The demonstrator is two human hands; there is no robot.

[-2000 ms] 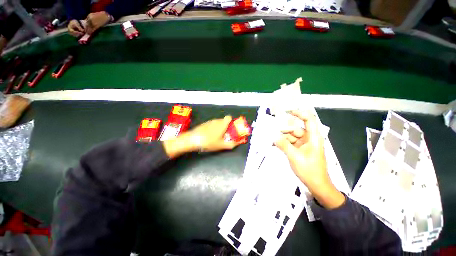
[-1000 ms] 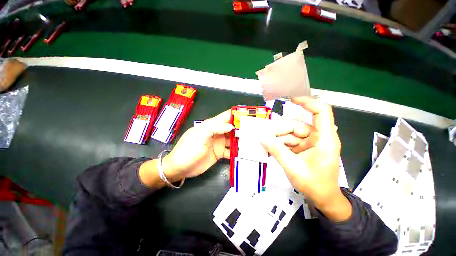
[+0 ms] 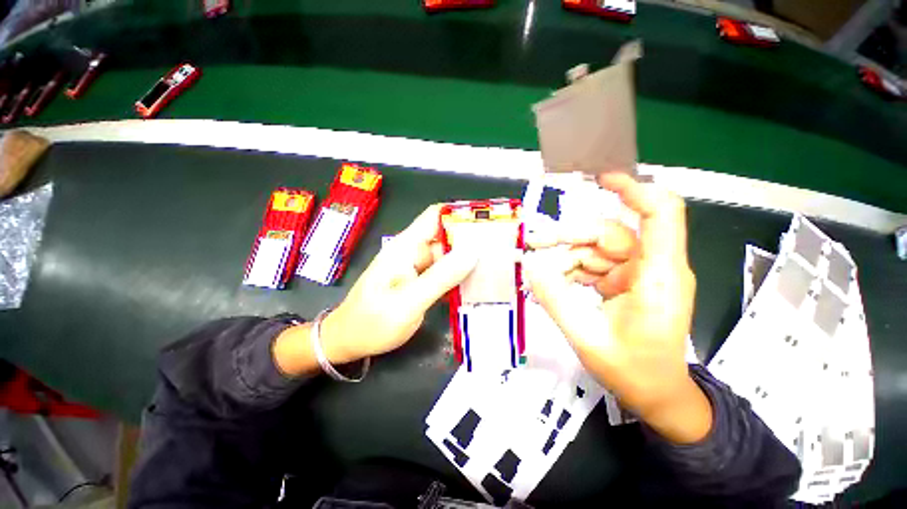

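Observation:
My left hand (image 3: 383, 298) holds a red phone unit (image 3: 489, 336) upright in front of me, its thumb on a pale adhesive piece (image 3: 487, 260) that covers the upper part of the unit's face. Below the piece shows a white panel with blue edge lines. My right hand (image 3: 632, 288) is at the unit's right side, with a thin grey-tan adhesive piece (image 3: 589, 124) standing up from its raised fingertips. The thumb is close to the unit; I cannot tell if it touches. A white sticker sheet (image 3: 497, 427) with dark openings lies under both hands.
Two red units (image 3: 280, 239) lie left of my hands. A curled stack of spare sticker sheets (image 3: 796, 368) is at right. Beyond a white rail (image 3: 398, 149), the green conveyor (image 3: 328, 99) carries spaced red units. At far left are a crumpled clear bag (image 3: 20, 244) and part of another person's hand (image 3: 20, 159).
The red unit has come up between both hands since two seconds ago. Over the last second, my left thumb has moved onto the pale piece, and my right hand has shifted slightly right.

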